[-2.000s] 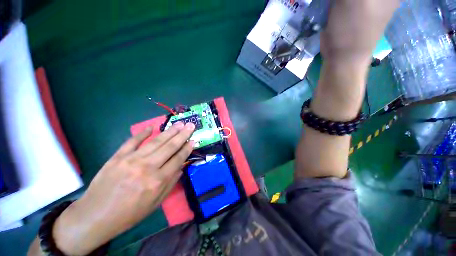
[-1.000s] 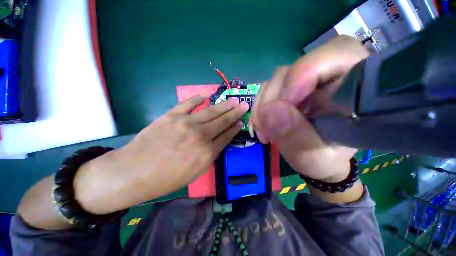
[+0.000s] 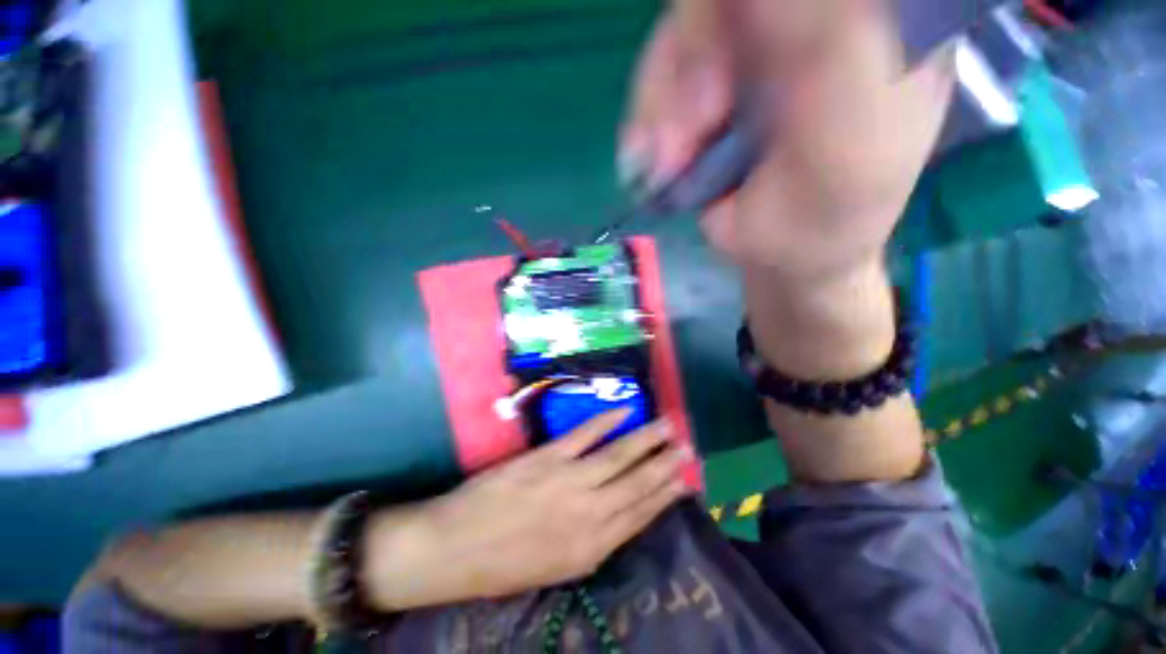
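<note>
The green circuit board (image 3: 575, 302) lies in the black housing (image 3: 636, 362), above the blue battery pack (image 3: 586, 406), on a red foam sheet (image 3: 450, 335). My left hand (image 3: 544, 511) lies flat with spread fingers over the lower part of the battery pack and holds the unit down. My right hand (image 3: 799, 153), blurred, grips a dark electric screwdriver (image 3: 719, 173). Its thin tip points to the board's upper right corner; contact cannot be told. Red lead wires (image 3: 513, 234) stick up past the board's top edge. Thin connector wires (image 3: 527, 394) show between board and battery.
At the left, another unit with a blue battery (image 3: 23, 288) lies on a white sheet (image 3: 166, 256) over red foam. A teal and white object (image 3: 1056, 141) lies at the upper right, beside clear plastic. A blue cord (image 3: 919, 288) runs right of my right wrist. Yellow-black tape (image 3: 991, 409) marks the bench edge.
My left hand has moved from the circuit board down onto the battery pack, uncovering the board. My right hand with the screwdriver has moved up and away from the board's right side.
</note>
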